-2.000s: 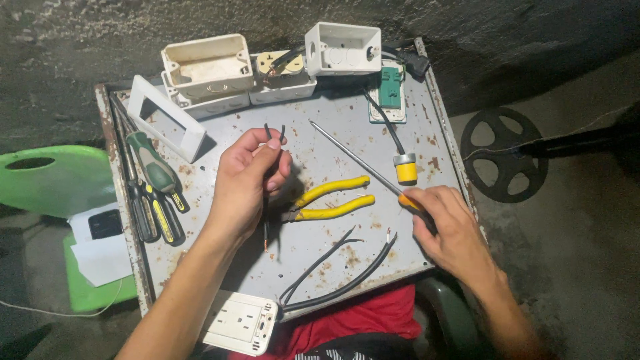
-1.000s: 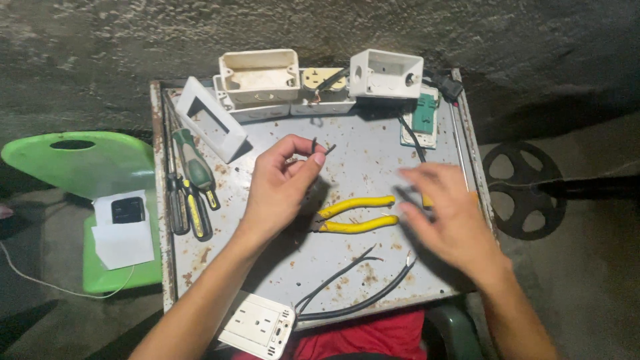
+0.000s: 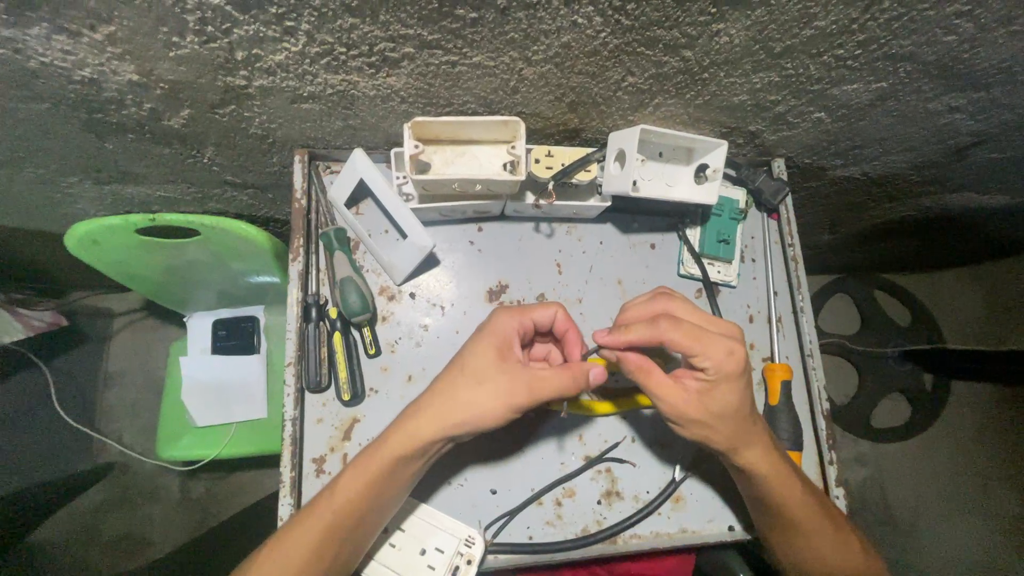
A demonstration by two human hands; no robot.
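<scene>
Thumb and fingers of my left hand (image 3: 532,368) pinch a short black wire (image 3: 592,350) above the middle of the metal table. My right hand (image 3: 684,364) grips the same wire's other side with its fingertips, close to the left thumb. Beneath both hands lie yellow-handled pliers (image 3: 612,405), partly hidden. Nearer me, a white outlet unit (image 3: 428,544) rests at the table's front edge, with black cables (image 3: 592,540) running right from it; some ends are split and stripped. An orange and black screwdriver (image 3: 780,392) lies along the right edge.
Several screwdrivers (image 3: 346,360) and a white faceplate (image 3: 384,216) lie at the left. White electrical boxes (image 3: 464,152), a cream receptacle (image 3: 552,162) and a green-backed socket (image 3: 722,232) line the back by a rough wall. A green chair (image 3: 176,264) holds papers and a phone (image 3: 236,335).
The long screwdriver, in my right hand two seconds ago, now lies at the table's right edge. My right hand has moved left to the wire held by my left hand.
</scene>
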